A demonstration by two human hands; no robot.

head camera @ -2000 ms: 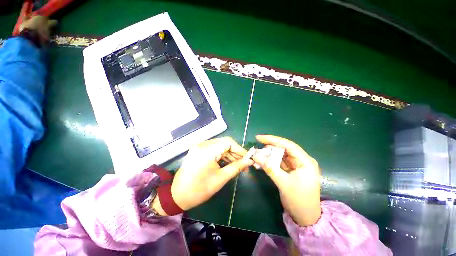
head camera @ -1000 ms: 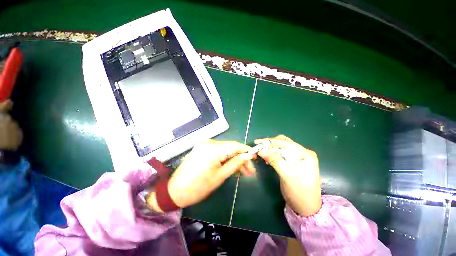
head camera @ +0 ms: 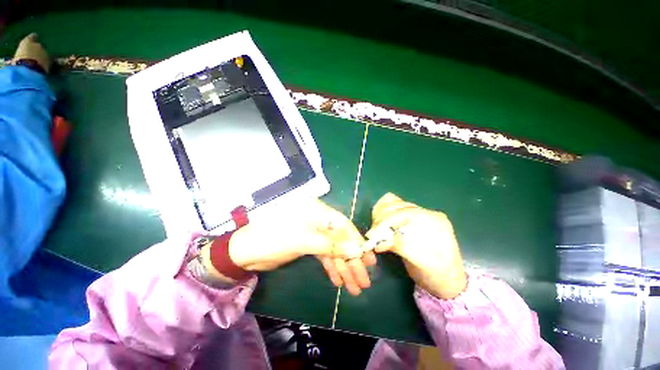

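Observation:
My left hand (head camera: 318,242), with a dark red wrist strap (head camera: 224,254), is turned with its fingers spread and fingertips meeting my right hand. My right hand (head camera: 422,242) pinches a small whitish part (head camera: 383,237) between its fingertips; the part's details are unclear. Whether my left fingers also hold it, I cannot tell. An open tablet unit (head camera: 293,153) lies in a white foam tray (head camera: 142,130) just beyond my left hand. The main board (head camera: 206,94) is at its far end and the silver-white battery pack (head camera: 235,154) fills its middle.
A co-worker's blue sleeve (head camera: 27,173) and hand (head camera: 32,52) are at the left, with a red object (head camera: 61,134) beside the sleeve. A chipped metal edge (head camera: 434,133) separates the bench from the green conveyor belt (head camera: 405,65). Stacked grey-white sheets or a container (head camera: 622,246) stand at the right edge.
My left hand has rolled over and its fingers have opened out downward. My right hand still pinches the small part. The co-worker's arm moved away and came back at the left.

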